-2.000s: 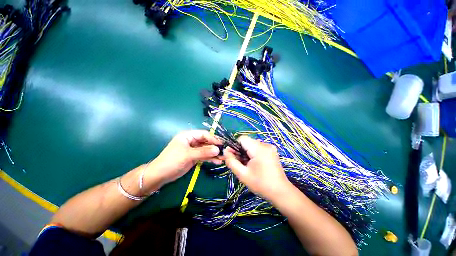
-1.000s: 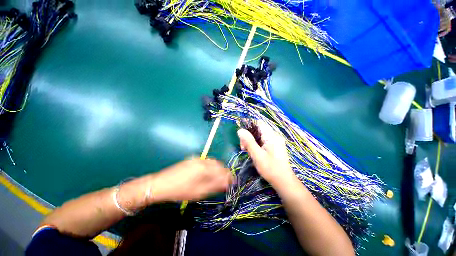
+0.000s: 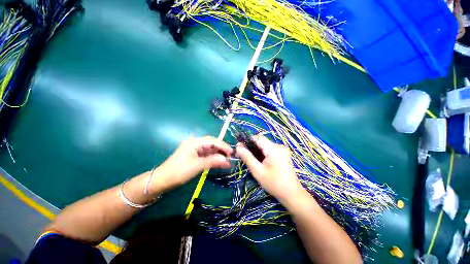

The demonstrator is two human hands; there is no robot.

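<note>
My right hand [image 3: 273, 167] is closed around a small bunch of black wires [image 3: 248, 143], whose ends fan out toward the upper left. My left hand [image 3: 198, 157] is beside it, fingertips pinched and nearly touching the right fingertips; what lies between them is too small and hidden to tell. A large fanned bundle of white, blue, yellow and black harness leads [image 3: 314, 149] lies under and beside my right hand. Its black connector housings [image 3: 265, 77] are clustered at the upper-left end. Darker strands lie below, near my right forearm.
A yellow wire bundle [image 3: 288, 23] lies at the top, beside a blue plastic bin [image 3: 397, 41]. Another harness bundle [image 3: 31, 46] is at the far left. White translucent containers [image 3: 411, 111] and small clear bags [image 3: 435, 188] line the right edge. A yellow tape line [image 3: 257, 49] crosses the green table.
My left hand, blurred and lower a second ago, has moved up to the right fingertips. My right hand has moved slightly down from the bundle's connector end, still holding the black wires.
</note>
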